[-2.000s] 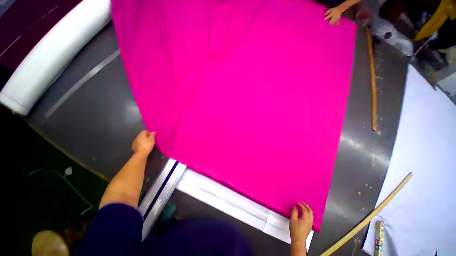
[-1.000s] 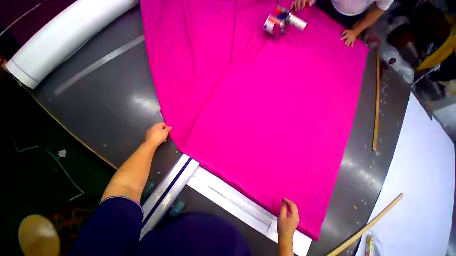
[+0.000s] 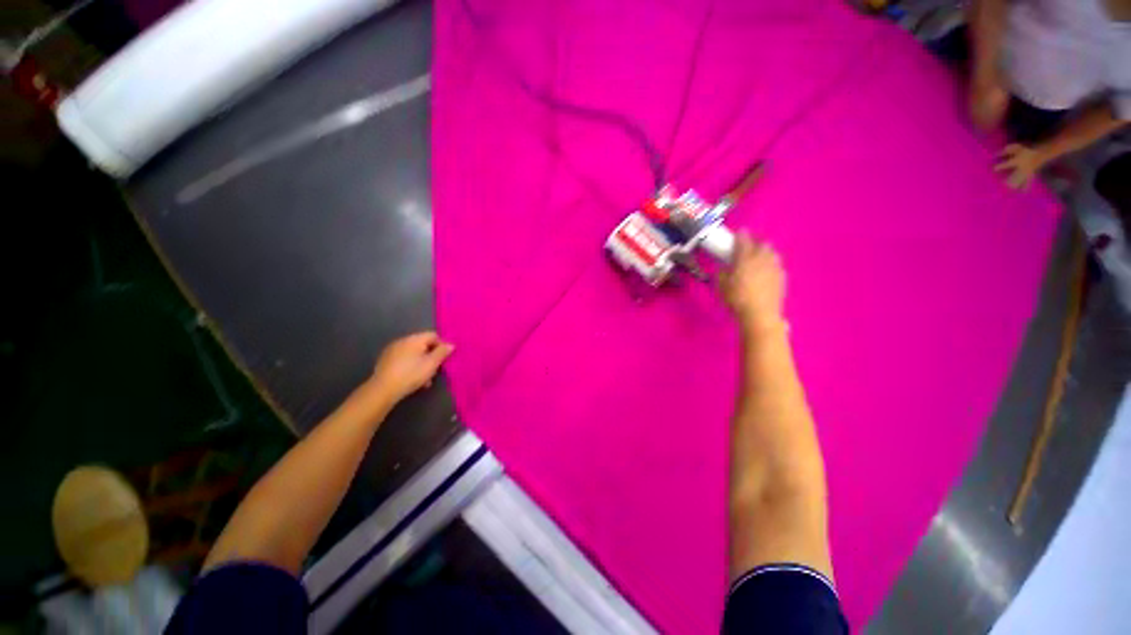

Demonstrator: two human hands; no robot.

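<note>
Magenta-pink cloth [image 3: 595, 459] covers the middle of the table. The red-and-white electric cutter [image 3: 664, 238] is over the cloth near the centre, with its black cord running up and left. My right hand [image 3: 753, 283] is at the cutter's white handle; it is blurred, but its fingers are around the handle end. My left hand [image 3: 414, 362] pinches the cloth's left edge. The track rail [image 3: 403, 527] comes out from under the cloth's near corner, with a dark line along it. A flat white strip [image 3: 546, 546] lies beside it, partly under the cloth's near edge.
A thick white roll [image 3: 223, 75] lies at the upper left of the dark grey table [image 3: 298, 248]. A wooden stick [image 3: 1054, 397] lies right of the cloth, near white sheets [image 3: 1079, 571]. Another person's hand [image 3: 1020, 164] rests at the far right cloth corner. A round stool [image 3: 99, 523] stands lower left.
The cutter has come from the far side toward me. My right hand has left the near cloth edge and reached forward to it. My left hand stays at the left edge. The view has shifted.
</note>
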